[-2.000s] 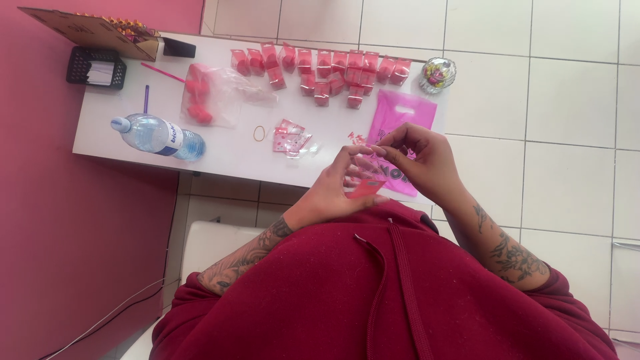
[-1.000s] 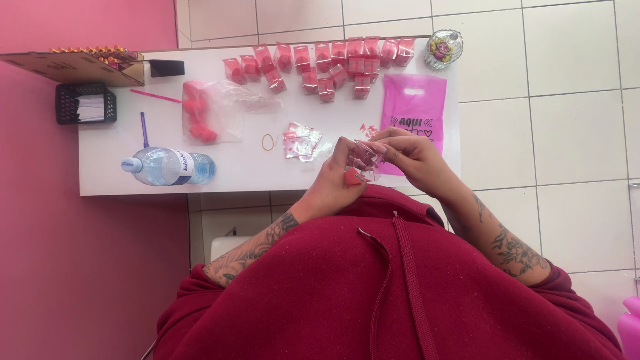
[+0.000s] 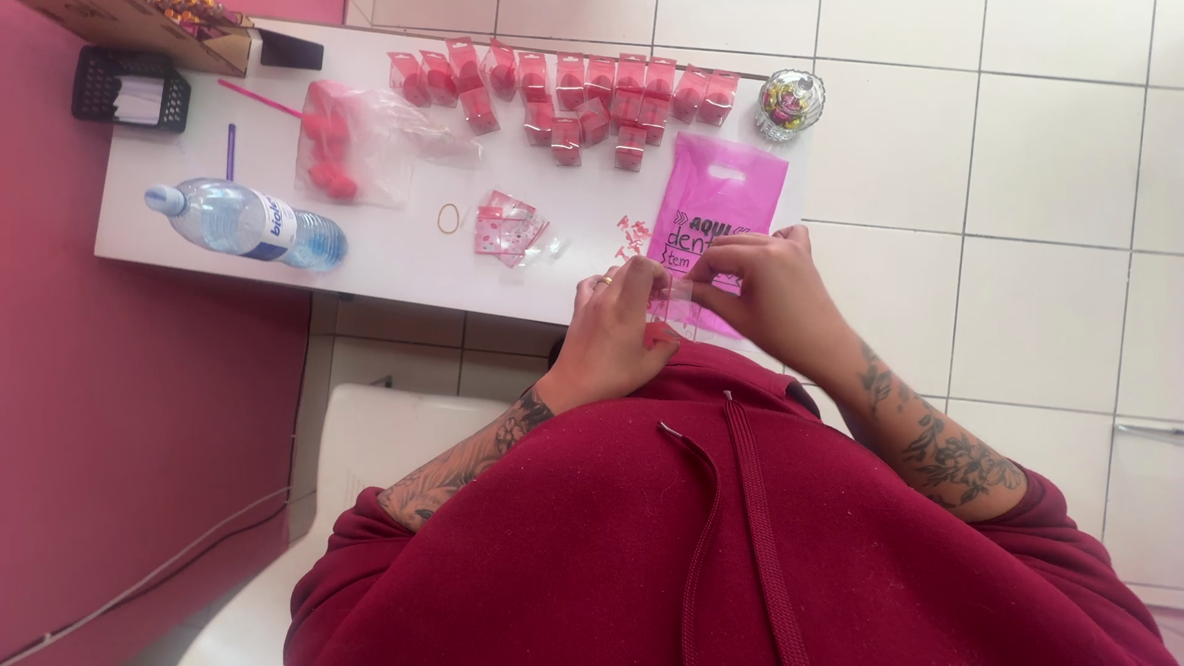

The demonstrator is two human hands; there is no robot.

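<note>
Between my hands, over the table's near edge, is a small clear plastic package (image 3: 679,292) with red parts. My left hand (image 3: 618,328) grips its left side, with a red piece showing near the thumb. My right hand (image 3: 763,287) pinches its upper right edge between thumb and fingers. Beneath them lies a pink plastic bag (image 3: 726,185) with a cut-out handle and black print. Small red pieces (image 3: 634,236) are scattered to the bag's left. Farther left lie flat, pink-patterned clear packets (image 3: 509,229). Several clear boxes with red contents (image 3: 571,81) stand in rows along the far side.
On the white table (image 3: 398,268) are a water bottle (image 3: 250,224) lying on its side, a plastic bag with red items (image 3: 356,148), a rubber band (image 3: 448,218), a black basket (image 3: 129,91), a cardboard box (image 3: 139,32) and a glass candy jar (image 3: 789,104). A white chair (image 3: 370,444) stands below.
My right hand has shifted from close against my left hand to slightly apart from it, fingers on the package's right edge. The package stays in my left hand.
</note>
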